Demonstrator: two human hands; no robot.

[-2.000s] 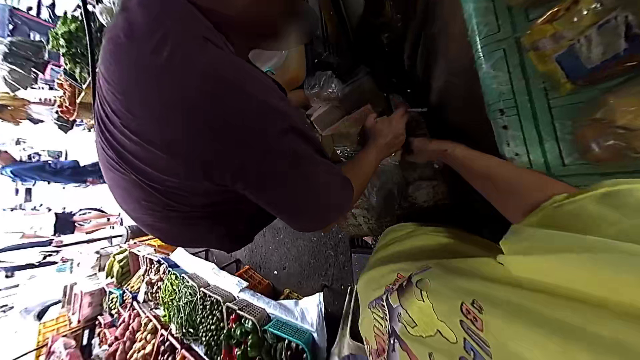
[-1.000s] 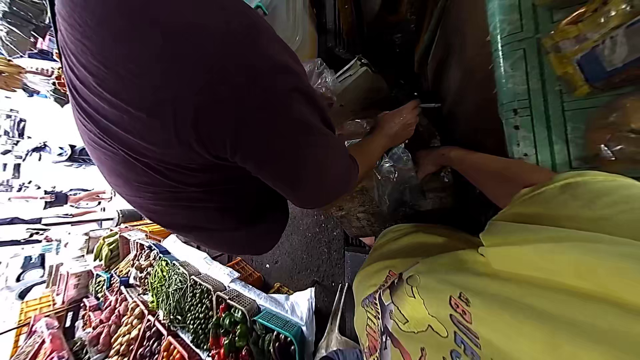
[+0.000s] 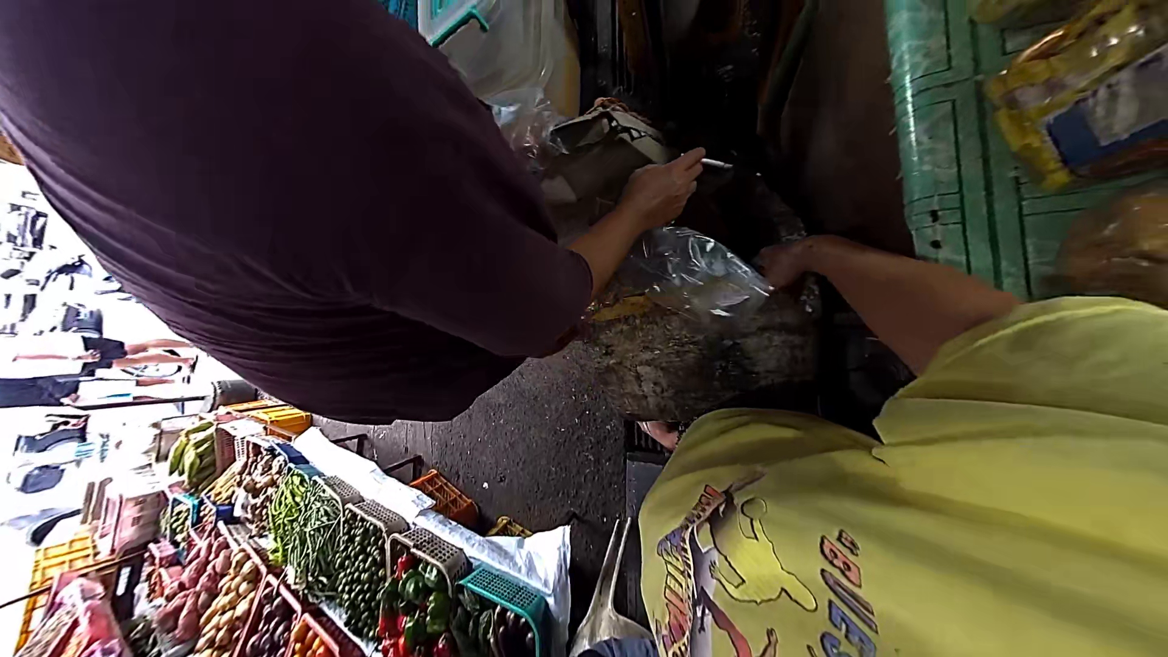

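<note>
My right hand reaches in from the right, below a yellow sleeve, its fingers closed at the edge of a clear plastic bag; the fingertips are in shadow. The bag lies over a worn, round, block-like surface. Across from me, a person in a dark purple shirt has one hand just beyond the bag, with a thin white stick between the fingers. That person's other hand is hidden. My left hand is not in view.
Green crate-like panels hold plastic-wrapped packages at upper right. An open box and a translucent container are at top. Baskets of peppers, beans and other produce fill the lower left, beside an orange crate.
The clear bag now lies spread between my right hand and the other person's hand. That person's hand, close to mine two seconds ago, has moved away from it.
</note>
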